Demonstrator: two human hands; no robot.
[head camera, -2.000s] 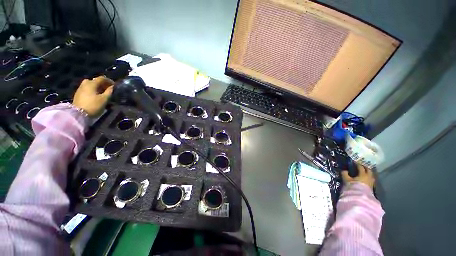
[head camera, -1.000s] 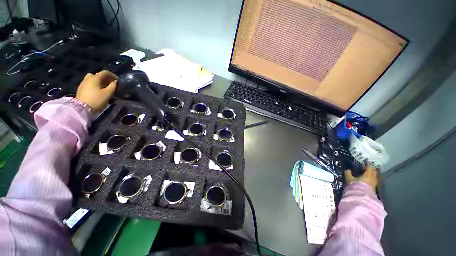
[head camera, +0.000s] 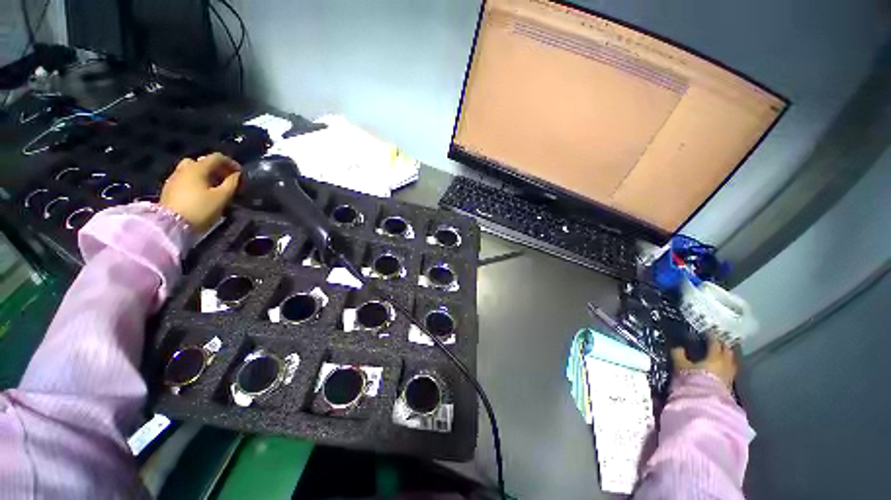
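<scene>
A black foam tray (head camera: 244, 327) lies tilted at the bench's front edge, with a round watch unit (head camera: 345, 388) and white label in each visible pocket. A black barcode scanner (head camera: 283, 190) lies over the tray's back left, its cable running down to the right. My left hand (head camera: 200, 190) is at the scanner's head, fingers curled; whether it grips the scanner is unclear. My right hand (head camera: 705, 363) is on the black mouse (head camera: 692, 347) at the right, which it mostly covers.
A monitor (head camera: 606, 117) with a pale orange spreadsheet stands behind a keyboard (head camera: 547, 225). A notebook (head camera: 617, 410) and thin metal sticks lie left of my right hand. A blue holder (head camera: 684, 262) and white basket (head camera: 718, 311) stand behind it. Loose papers (head camera: 342, 156) lie behind the tray; another watch tray (head camera: 88, 186) lies left.
The spreadsheet's dense block of rows has given way to a few rows at the top with blank area below. The view has shifted slightly; both hands keep about the same places.
</scene>
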